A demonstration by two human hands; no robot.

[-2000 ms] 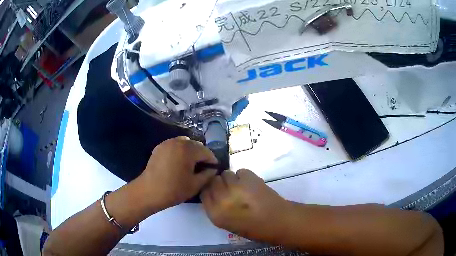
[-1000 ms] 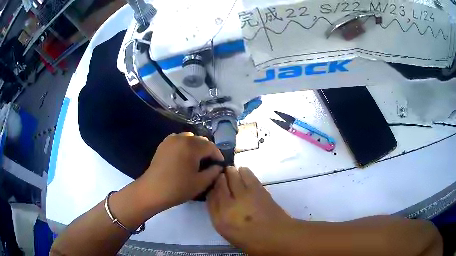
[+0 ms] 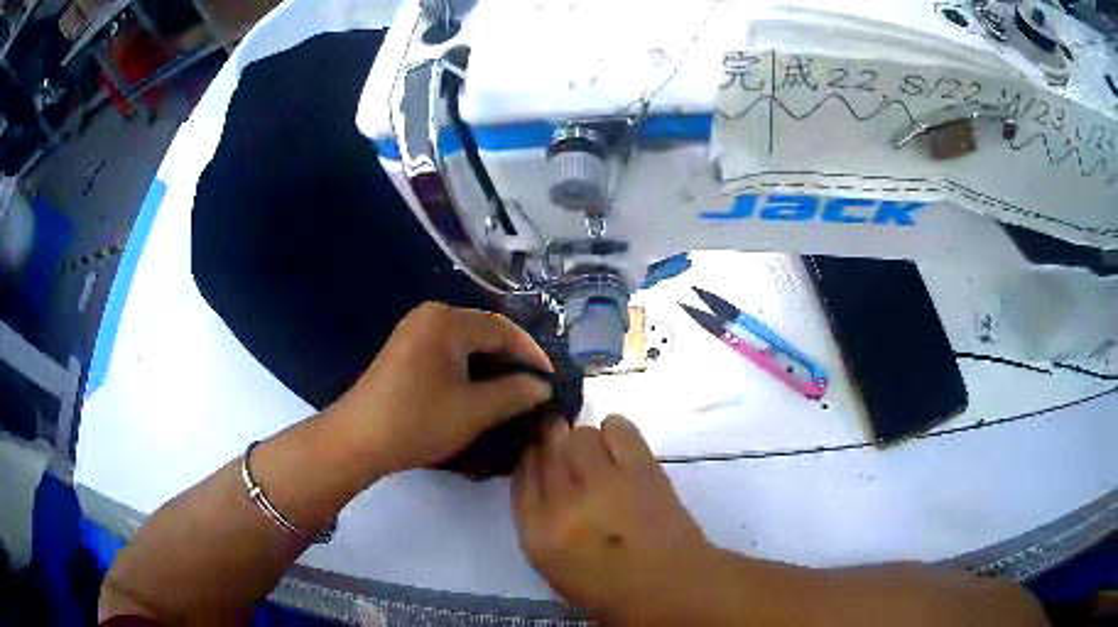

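Note:
A large black fabric panel [image 3: 307, 233] lies flat left of the white sewing machine head [image 3: 662, 135] and narrows towards the needle area. My left hand [image 3: 448, 386] pinches a black fold [image 3: 509, 370] of it just left of the grey-blue knob [image 3: 597, 328]. My right hand [image 3: 601, 514] holds the cloth's near edge, its fingertips touching the cloth beside my left fingers. Both hands are bare, the left with a bracelet. The presser foot and needle are hidden behind the knob and cloth.
Thread snips [image 3: 766, 349] with pink and blue handles lie right of the needle area. A black smartphone [image 3: 889, 349] lies further right. A handwritten size note [image 3: 846, 116] is on the machine arm. A tape measure [image 3: 405, 608] runs along the front edge of the white table [image 3: 405, 545].
The view has shifted, so the machine sits further right in the picture. My fingers show a little further from the knob, with more bunched black cloth visible between them and it. Both hands keep their grip.

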